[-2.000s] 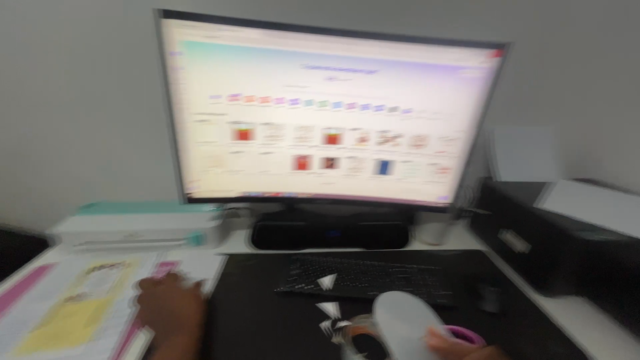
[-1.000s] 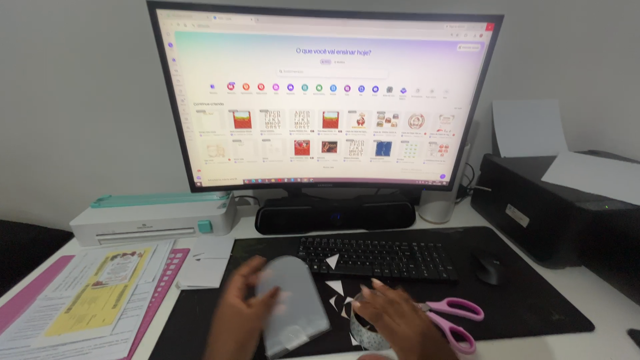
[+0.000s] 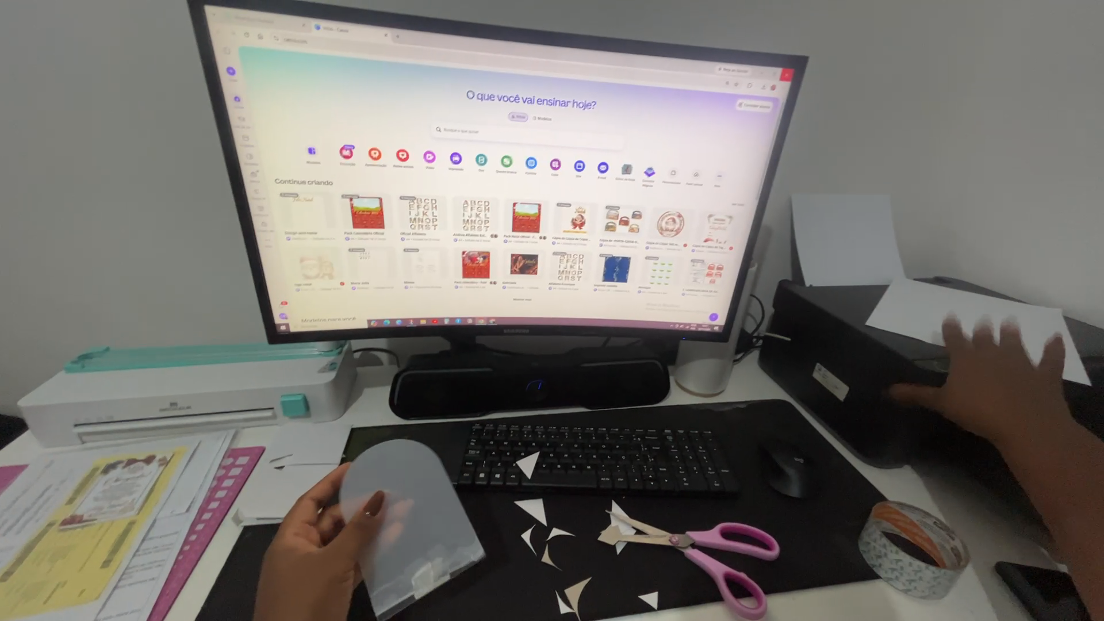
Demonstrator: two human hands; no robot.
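My left hand [image 3: 323,548] holds a translucent plastic piece with a rounded top [image 3: 405,517] at the front left, its thumb lying over the face. Clear tape seems to lie along the piece's lower edge. My right hand [image 3: 1000,379] is stretched out, fingers spread, over a white sheet of paper [image 3: 975,315] on the black printer [image 3: 845,379]; whether it touches the sheet I cannot tell. Pink-handled scissors [image 3: 690,542] lie partly spread on the black desk mat [image 3: 811,543], among several white paper scraps [image 3: 533,511]. A roll of patterned tape [image 3: 914,548] lies to their right.
Behind the mat's keyboard [image 3: 595,457] and mouse [image 3: 787,470] stand a black speaker [image 3: 530,384] and a curved monitor [image 3: 509,198]. A white and teal laminator [image 3: 190,388] sits left, with papers [image 3: 95,517] and a pink perforated board [image 3: 211,526] before it. A phone [image 3: 1044,591] lies front right.
My right hand has moved from the tape roll beside the scissors to the printer at the right. The tape roll now lies right of the scissors. My left hand still holds the translucent piece.
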